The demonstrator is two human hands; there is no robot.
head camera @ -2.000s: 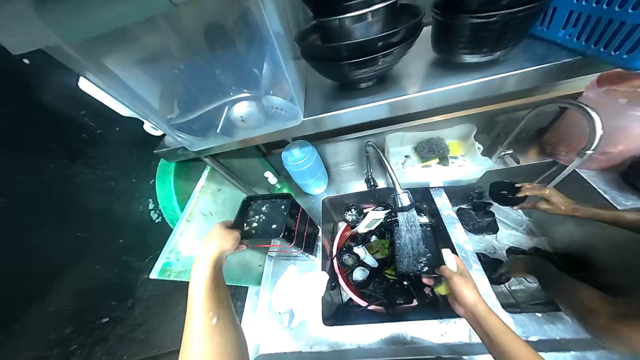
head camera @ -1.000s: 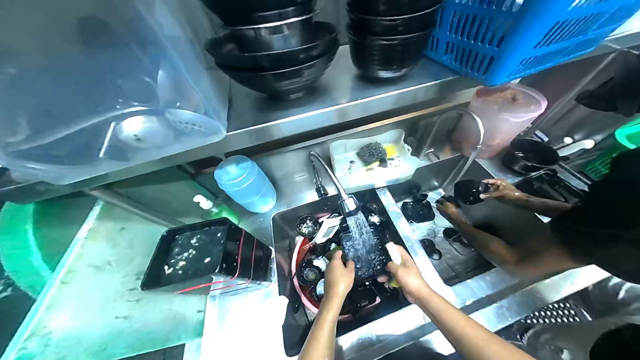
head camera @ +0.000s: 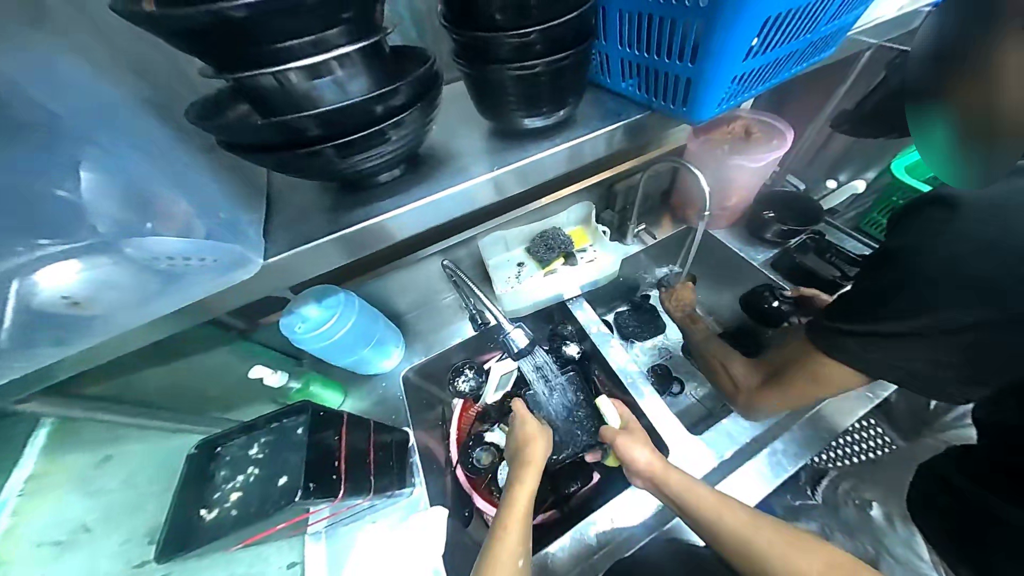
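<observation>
Water runs from the faucet's spray head [head camera: 518, 340] onto a black rectangular dish [head camera: 570, 420] over the left sink basin. My left hand [head camera: 528, 438] holds the dish by its left side. At the dish's right edge, my right hand [head camera: 632, 448] grips a yellow-green and white sponge [head camera: 610, 412]; how far its fingers also hold the dish is hidden. Below lie a red basket [head camera: 462, 472], round black dishes and a white utensil. To the left, a stack of black rectangular containers [head camera: 360, 456] with red stripes rests on its side, food bits in the front one.
A co-worker's arm [head camera: 752, 376] reaches into the right basin under another tap [head camera: 708, 192]. Behind the basins are a white tray [head camera: 520, 296] with a steel scourer [head camera: 550, 244] and a blue plastic jug [head camera: 342, 330]. Black bowls [head camera: 336, 136] and a blue basket [head camera: 664, 56] stand on the shelf.
My left hand has left the container stack, which it touched two seconds ago, and holds the dish under the water. The view has shifted to the right.
</observation>
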